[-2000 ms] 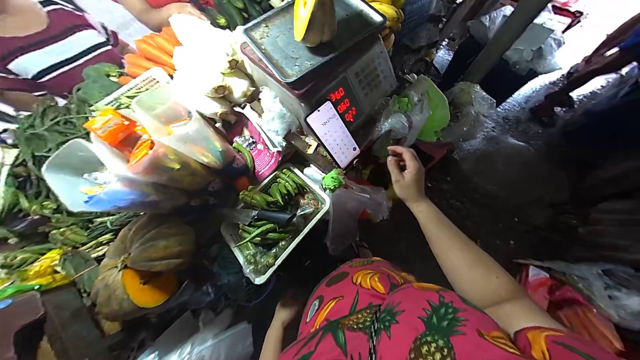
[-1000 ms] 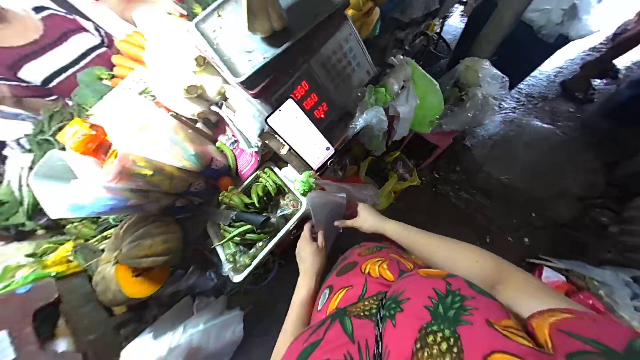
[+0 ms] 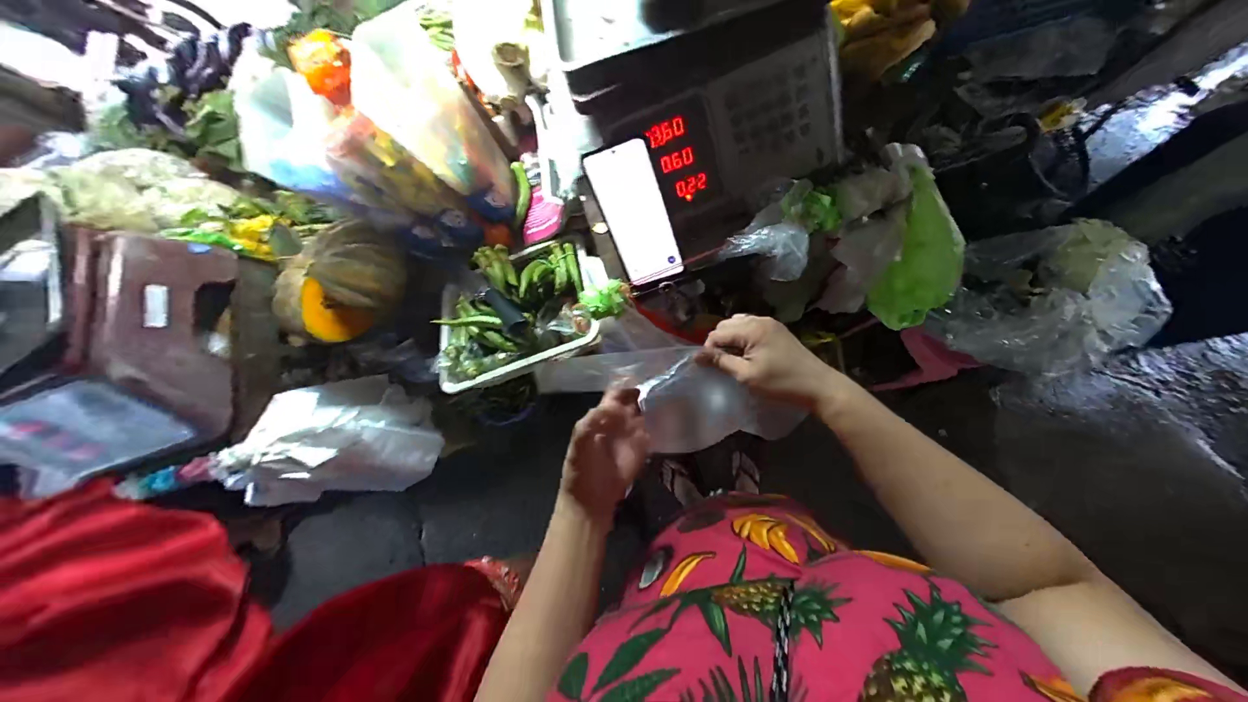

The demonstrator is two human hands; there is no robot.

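Note:
A clear plastic bag (image 3: 702,405) is stretched between my two hands, in front of my body. My right hand (image 3: 765,359) pinches its upper rim. At the bag's left edge is my left hand (image 3: 606,450), with its fingers curled and blurred; whether they grip the film is hard to tell. Just beyond the bag, a white tray (image 3: 522,366) holds green okra-like pods. A phone with a lit screen (image 3: 636,213) leans against a digital scale (image 3: 770,107) with red digits.
Filled plastic bags (image 3: 390,127), a cut pumpkin (image 3: 341,278) and a brown crate (image 3: 161,322) stand at left. A white plastic bag (image 3: 336,434) lies nearer. Green and clear bags (image 3: 916,249) hang right of the scale. Red cloth (image 3: 390,634) fills the lower left.
Both hands have come together at a plastic bag, which is now spread wider between them. Red cloth has come into view at the lower left. The view has shifted.

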